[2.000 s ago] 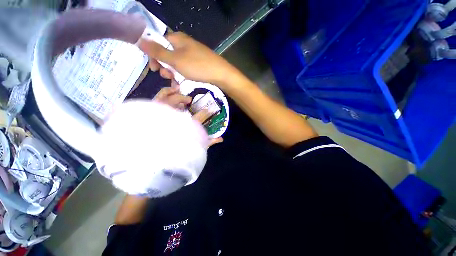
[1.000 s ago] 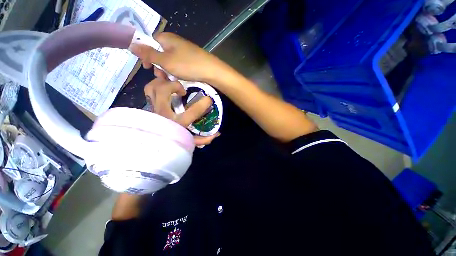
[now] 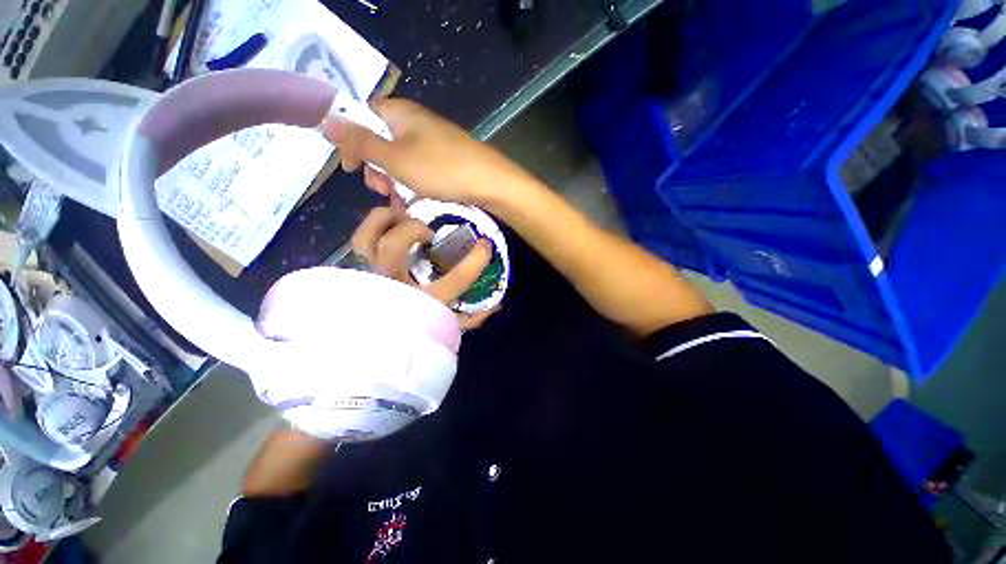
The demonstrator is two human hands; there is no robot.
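White cat-ear headphones (image 3: pixel 182 248) with pink padding are held over the lap. The open ear cup (image 3: pixel 504 245) shows a green circuit board (image 3: pixel 482 289) and a silvery battery (image 3: pixel 450 249). My left hand (image 3: pixel 388 245) holds this cup, one finger lying across the battery and board, another under the rim. The closed ear cup (image 3: pixel 359 358) hides part of this hand and its forearm. My right hand (image 3: pixel 425 149) grips the headband end just above the open cup; its fingertips are partly hidden behind the band. No tool is visible in either hand.
A handwritten sheet (image 3: pixel 237 182) on a brown board lies on the dark mat (image 3: pixel 463 61), with a dark pen-like item (image 3: pixel 238 51) on it. Headphone parts (image 3: pixel 72 413) fill a tray at the left. Blue bins (image 3: pixel 772 209) stand at the right, one holding white headphones.
Since two seconds ago, a left finger has come to lie across the battery and board. Over the last second, headphones and both hands have shifted slightly right and down in view.
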